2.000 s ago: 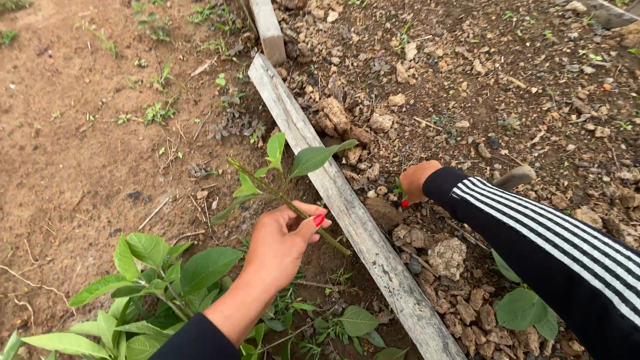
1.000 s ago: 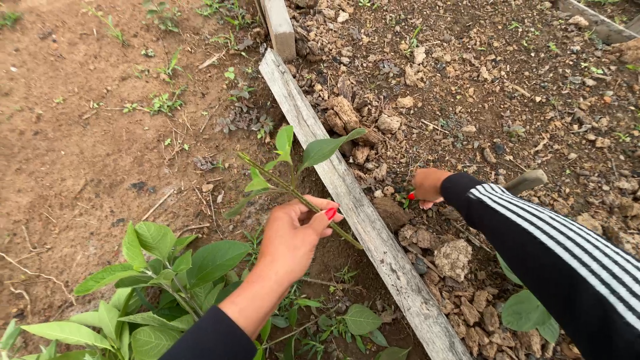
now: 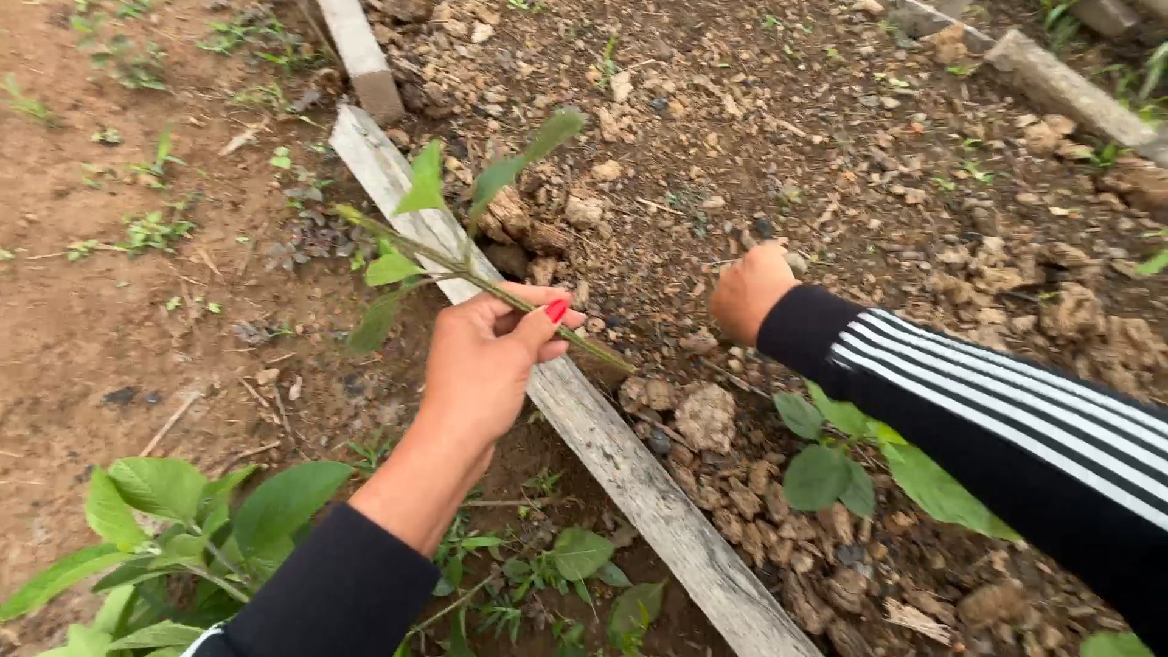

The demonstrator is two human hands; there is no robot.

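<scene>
My left hand (image 3: 493,351) pinches a green leafy plant cutting (image 3: 493,288) between thumb and fingers, above a weathered wooden board (image 3: 630,465). The cutting slants, its leaves toward the upper left and its bare stem end toward the lower right, over the soil. On the right, my right hand (image 3: 753,290) is low over the crumbly soil bed (image 3: 675,173), knuckles up. Its fingers are mostly hidden behind the back of the hand, and whatever they may hold cannot be made out.
A leafy plant (image 3: 182,538) grows at the lower left. Leaves of another plant (image 3: 821,470) show under my right forearm. A second board (image 3: 360,55) meets the first at the top. Clods (image 3: 705,417) lie along the board, and a concrete-like edging piece (image 3: 1068,91) is at the upper right.
My right hand has moved up and away from the board, farther over the bed. My left hand still holds the cutting, which now reaches across the board over the soil.
</scene>
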